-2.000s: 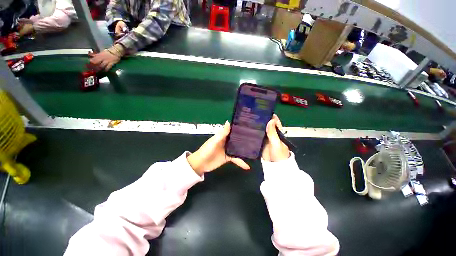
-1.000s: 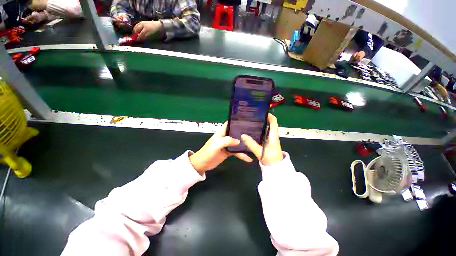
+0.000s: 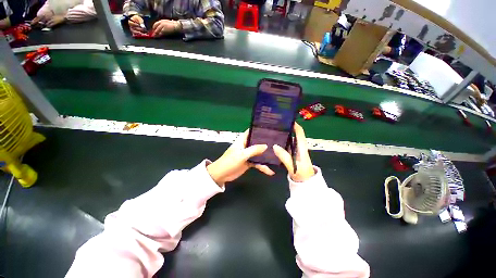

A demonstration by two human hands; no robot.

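A dark smartphone point(image 3: 274, 120) with a lit screen is held upright in both hands, above the bench and in front of the belt. My left hand point(image 3: 235, 160) grips its lower left side, with the thumb over the lower screen. My right hand point(image 3: 296, 155) grips its lower right side, with the thumb also over the lower screen. A thin dark stick point(image 3: 295, 154) shows along the right hand, beside the phone's edge. The fingers behind the phone are hidden.
The green belt point(image 3: 179, 100) carries several red units point(image 3: 348, 112). A yellow fan point(image 3: 13, 133) stands left. A white fan point(image 3: 421, 193) stands right, beside black-and-white parts point(image 3: 450, 179) and a dark red piece point(image 3: 400, 163). A person in a plaid sleeve point(image 3: 202, 24) and a cardboard box point(image 3: 361, 48) are opposite.
Both thumbs now lie over the lower screen; two seconds ago neither did. The red units beyond the phone have moved right. The plaid-sleeved person's hands have drawn back from the belt.
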